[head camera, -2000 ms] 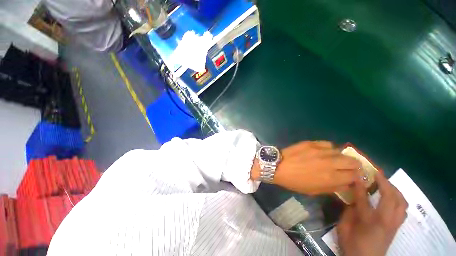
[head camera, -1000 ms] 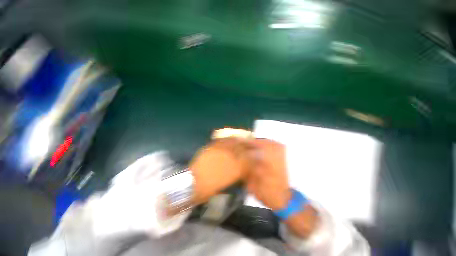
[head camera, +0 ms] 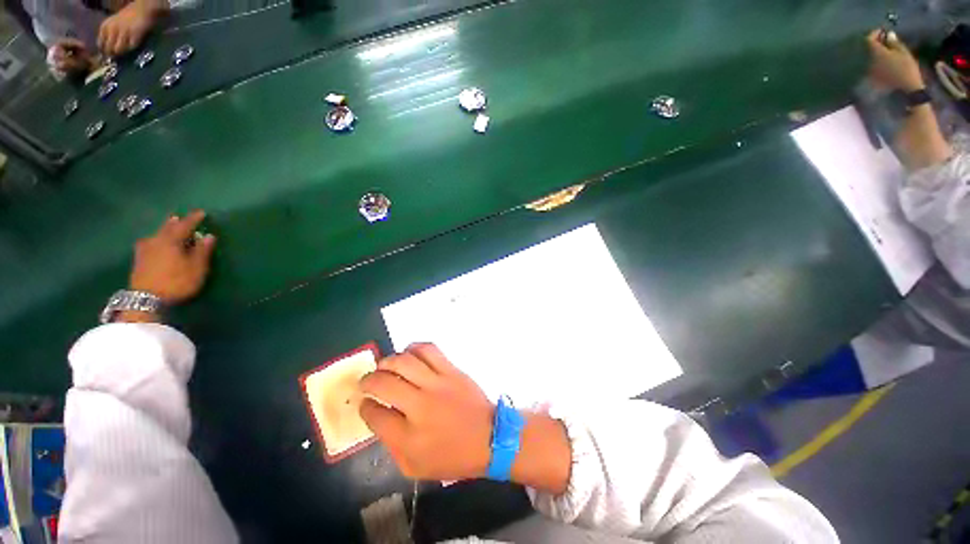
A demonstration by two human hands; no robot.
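My left hand [head camera: 170, 260], with a silver wristwatch, reaches out over the green line surface [head camera: 266, 228] at the left. A small dark, shiny thing shows between its thumb and forefinger; whether it is gripped I cannot tell. My right hand [head camera: 431, 414], with a blue wrist band, is over the right side of the cream pad [head camera: 339, 404] with the red-brown rim. Its fingers are curled and their tips hidden, so I cannot tell if they hold anything. A round silver watch head [head camera: 374, 206] lies on the line surface ahead.
White sheet [head camera: 537, 319] right of the pad. More watch heads [head camera: 339, 118] lie farther back, several at far left near another person's hands [head camera: 128, 30]. Another person's hand [head camera: 896, 64] is at far right beside a sheet [head camera: 862, 191]. Ribbed beige piece [head camera: 386, 521] at the near edge.
My hands were together over the pad; now they are apart, the left reached out to the line surface, the right still by the pad. The view has swung right.
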